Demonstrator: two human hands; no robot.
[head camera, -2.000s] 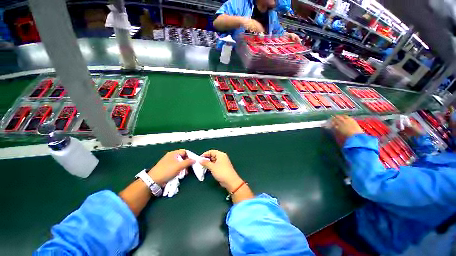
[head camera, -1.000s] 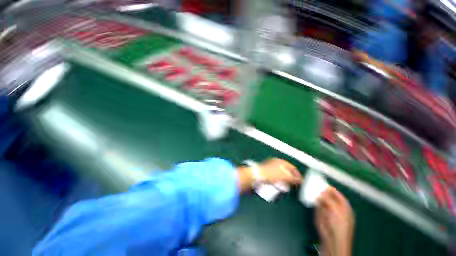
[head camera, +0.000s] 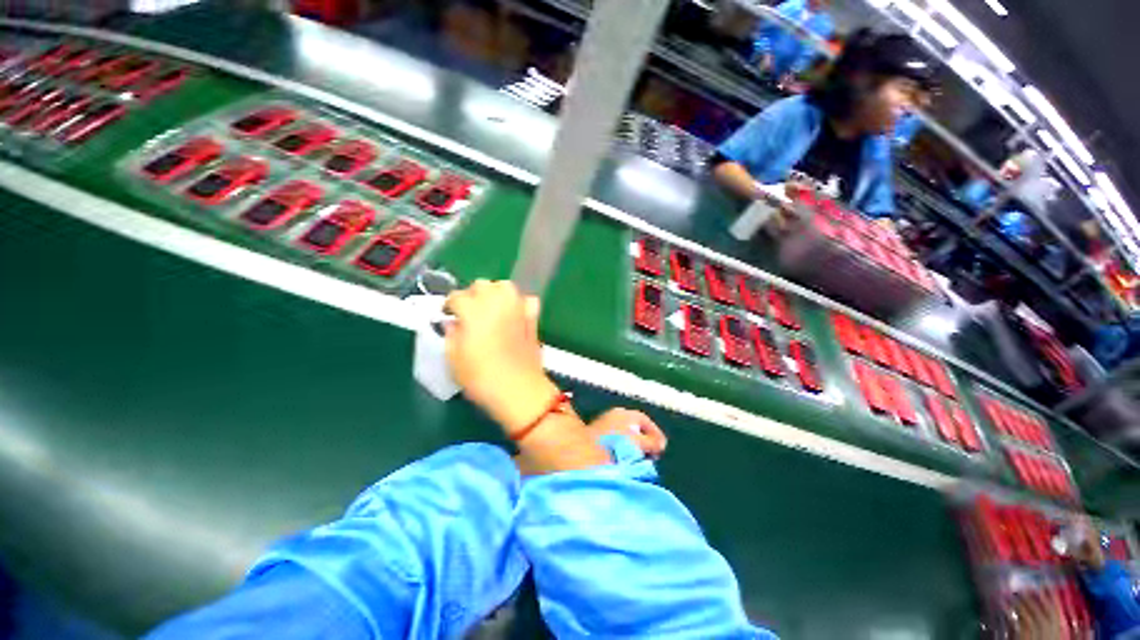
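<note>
The white squarish bottle (head camera: 431, 365) stands on the dark green worktop against the pale rail, near the grey post. Its round flip lid is raised. My right hand (head camera: 494, 335), with the red cord on its wrist, is over the bottle's top with its fingers bent. It covers the top, and what the fingers hold is hidden. My left hand (head camera: 635, 431) is to the right, partly behind my right forearm. Its fingers look curled, and its contents cannot be made out. My forearms are crossed. No white wipe can be clearly seen.
Beyond the rail (head camera: 725, 410), the green conveyor (head camera: 578, 294) carries clear trays of red phones (head camera: 294, 188). A grey post (head camera: 585, 138) rises behind my right hand. A worker in blue (head camera: 813, 131) is across the line beside stacked trays (head camera: 856, 256). Another worker's hand and sleeve (head camera: 1106, 575) are at lower right.
The view has turned. My right hand has moved left across my left arm to the bottle. The white wipes seen at my hands before no longer show clearly.
</note>
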